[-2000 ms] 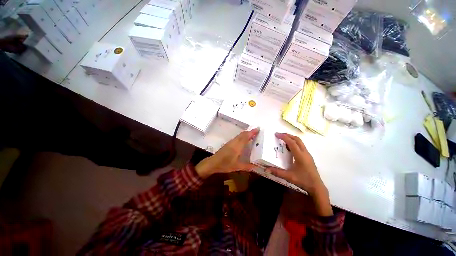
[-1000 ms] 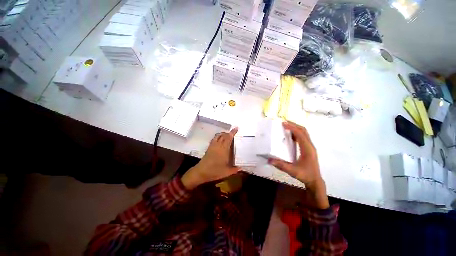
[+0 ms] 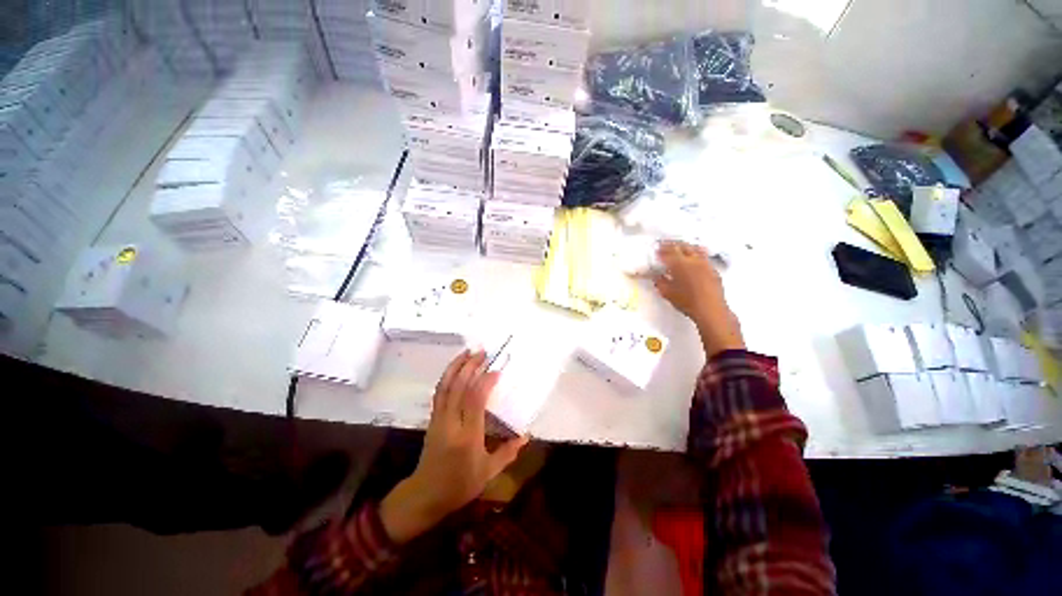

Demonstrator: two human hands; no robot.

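Observation:
My left hand (image 3: 460, 421) holds a white box base (image 3: 523, 378) at the bench's front edge; glare hides its inside. The box lid (image 3: 625, 352) with a gold-yellow dot lies to the right of it on the bench. My right hand (image 3: 689, 279) reaches out to the clear poly bag (image 3: 675, 219) with white devices, beside the yellow sheets (image 3: 573, 262). Its fingertips are at the bag; whether they grip a device cannot be told. Another dotted white box part (image 3: 429, 309) and an open-looking white box part (image 3: 338, 342) lie to the left.
Towers of retail boxes (image 3: 533, 151) stand behind, with bagged cables (image 3: 615, 161) beside them. A power cord (image 3: 375, 231) crosses the bench. Box rows (image 3: 216, 175) stand left, more boxes (image 3: 914, 378) right, near a flat black phone-like thing (image 3: 873, 270). Another person's hand (image 3: 1032, 465) shows at far right.
The lid has come off the box and now lies to its right. My right hand has let it go and moved forward to the poly bag. My left hand stays on the base. The view has shifted right.

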